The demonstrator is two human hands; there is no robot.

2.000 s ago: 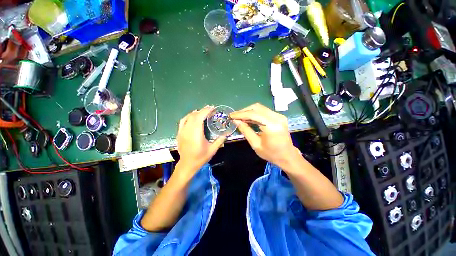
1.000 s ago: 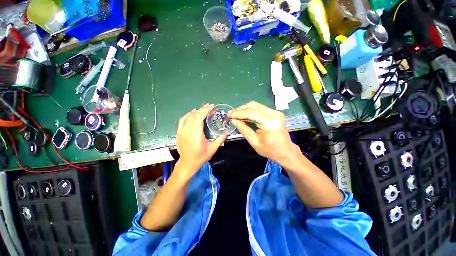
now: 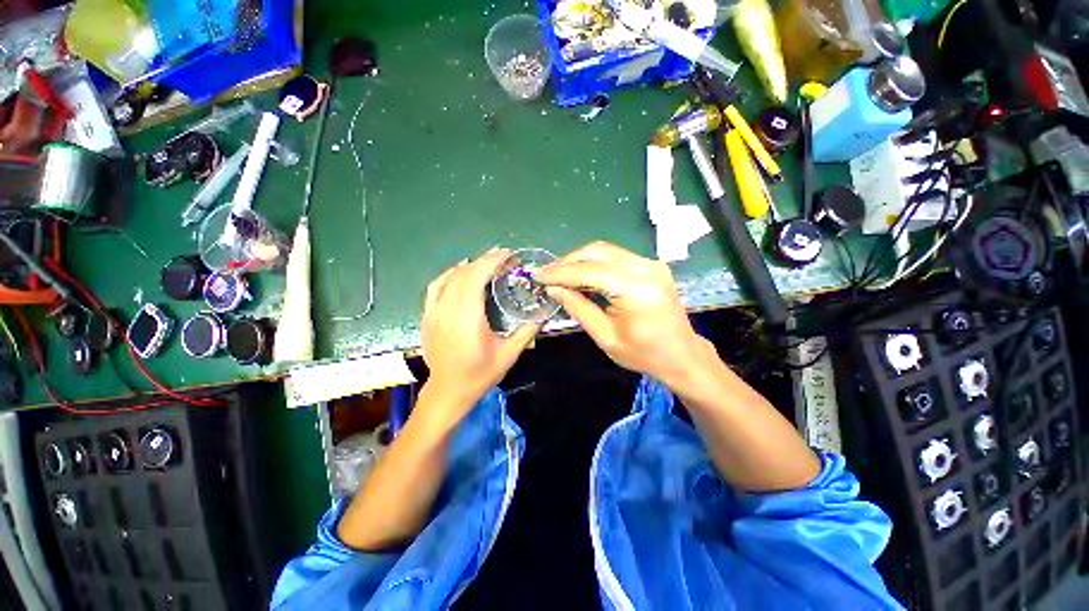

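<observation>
A clear round shallow cup (image 3: 522,309) with small silvery and dark bits inside is at the bench's front edge. My left hand (image 3: 463,325) is bare and holds the cup by its left side, thumb below and fingers around the rim. My right hand (image 3: 617,303) is bare, with thumb and fingertips pinched together over the cup's right part. The fingertips cover whatever is between them, so I cannot tell if they hold a bit.
A pale-handled tool (image 3: 296,296) and round black watch cases (image 3: 203,334) lie left. A hammer (image 3: 699,149), yellow-handled pliers (image 3: 746,176) and a light blue bottle (image 3: 855,116) stand or lie right. Black parts trays (image 3: 959,531) flank my lap; another is at left (image 3: 146,534).
My right fingertips have moved slightly left over the cup. My left hand and the cup have stayed nearly in place.
</observation>
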